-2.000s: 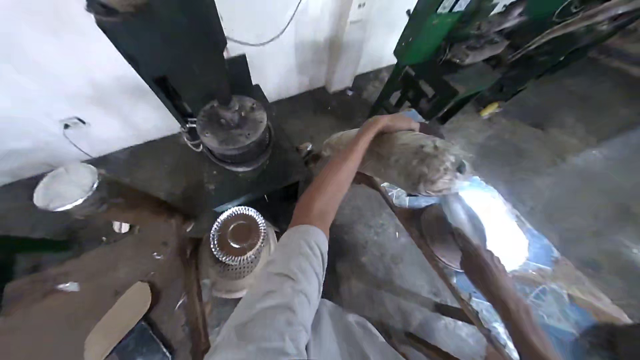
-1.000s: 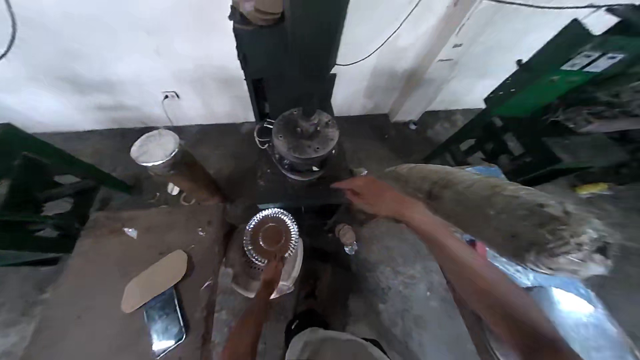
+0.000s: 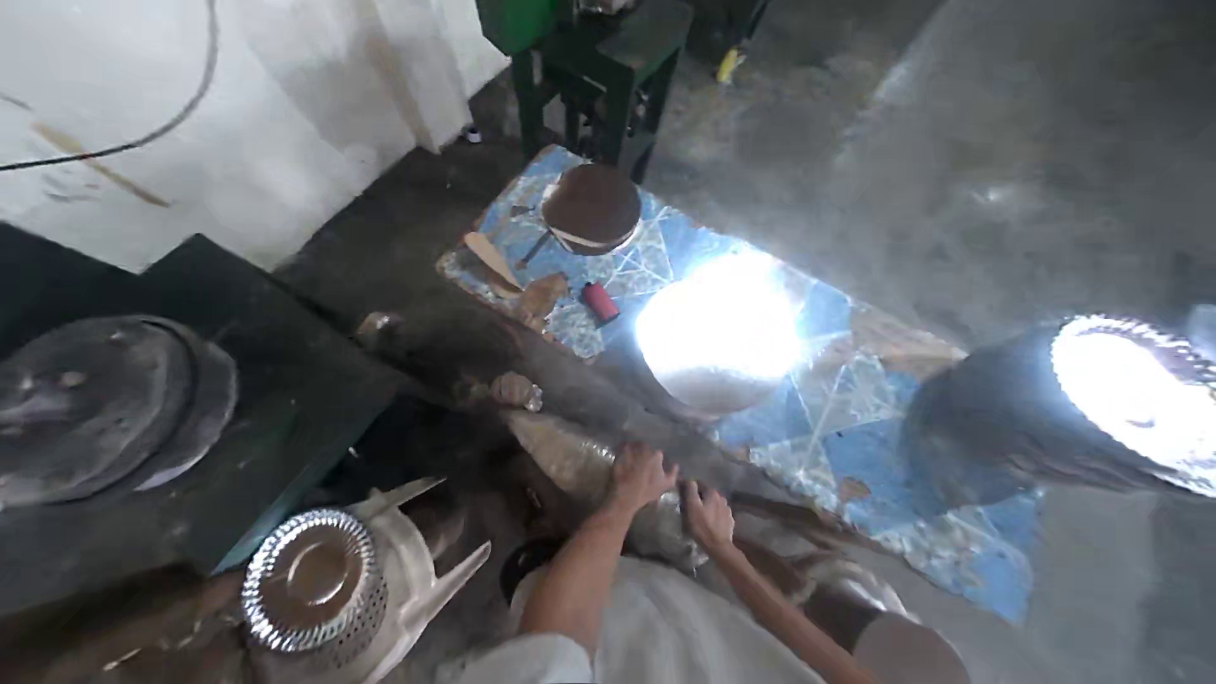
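A long bundle (image 3: 560, 454) in dirty translucent wrapping lies low in front of my body, beside the tiled table. My left hand (image 3: 641, 477) is curled over its upper side. Close to its right, my right hand (image 3: 709, 518) has bent fingers at the same bundle; the two hands are nearly touching. The bundle's far side and the undersides of my fingers are hidden. A shiny round metal piece (image 3: 722, 332), overexposed by glare, rests on the table beyond my hands. Fluted metal molds or pans (image 3: 313, 579) sit stacked at lower left.
The blue tiled table (image 3: 845, 408) also bears a brown round-topped object (image 3: 591, 209), a red cylinder (image 3: 599, 302) and scraps. A fluted metal stack (image 3: 1135, 404) leans at right. Dark machinery with a round metal die (image 3: 95, 408) stands left; a green machine frame (image 3: 608, 57) stands beyond the table.
Both hands have come together at the bundle, which is now close to my body. A second ago my left hand was at the fluted pans and my right hand pointed left. The view has swung right.
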